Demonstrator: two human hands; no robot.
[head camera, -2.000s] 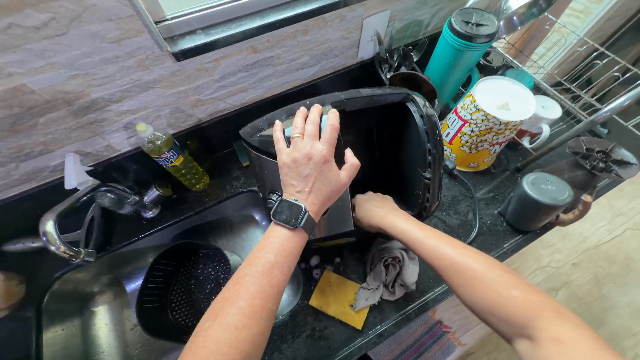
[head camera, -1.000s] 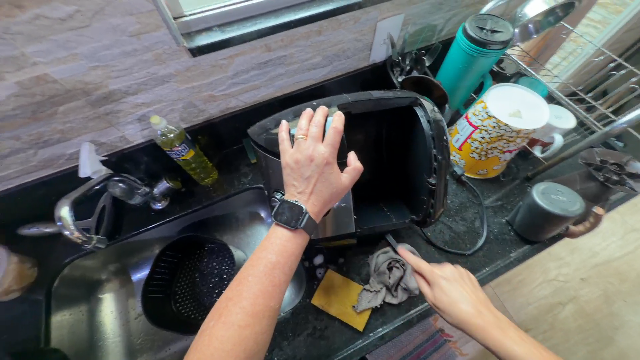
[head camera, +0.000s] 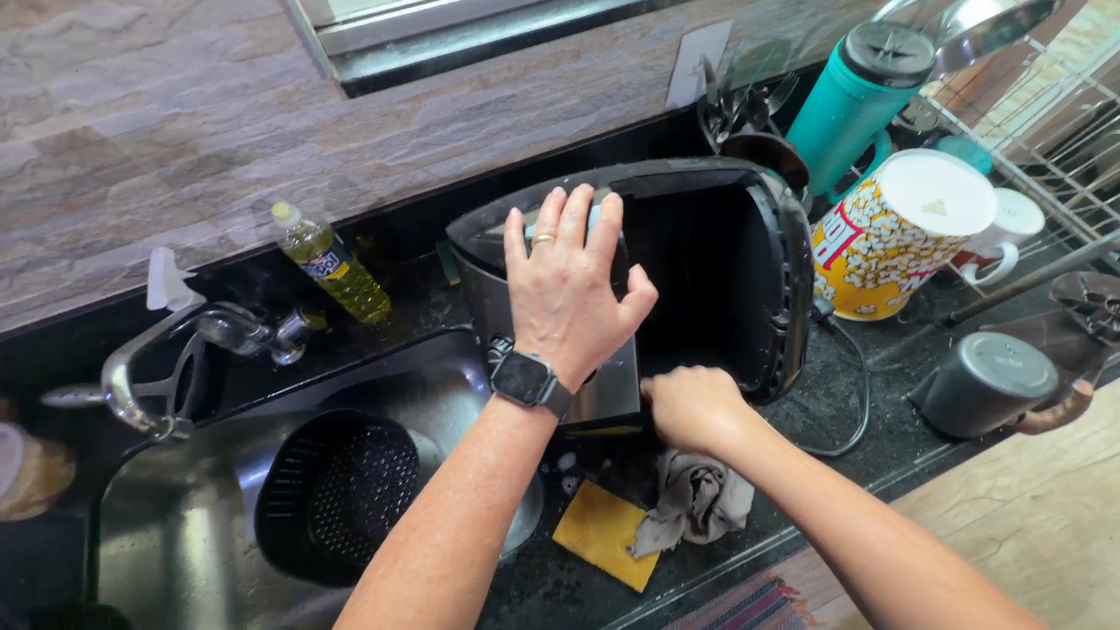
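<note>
An air fryer body (head camera: 717, 188) lies on its side on the black stone counter, its dark cavity facing right and toward me. My left hand (head camera: 569, 280), with a ring and a smartwatch, rests spread on its upper side, the fingers apart. My right hand (head camera: 696, 407) is curled at the lower rim of the cavity; what its fingers hold is hidden. Just below it lie a crumpled grey cloth (head camera: 700, 499) and a yellow cloth or sponge sheet (head camera: 604, 534). The black perforated fryer basket (head camera: 350, 494) sits in the steel sink (head camera: 175, 525).
Left of the fryer stand a bottle of yellow dish soap (head camera: 337, 267) and a chrome faucet (head camera: 131, 376). To the right are a power cord (head camera: 866, 394), a popcorn bucket (head camera: 892, 236), a teal tumbler (head camera: 853, 114), a dark metal pitcher (head camera: 989, 385) and a wire dish rack (head camera: 1059, 149).
My right hand, which was over the grey cloth with a thin tool a second ago, has moved up to the cavity's lower rim. My left hand has stayed on the fryer.
</note>
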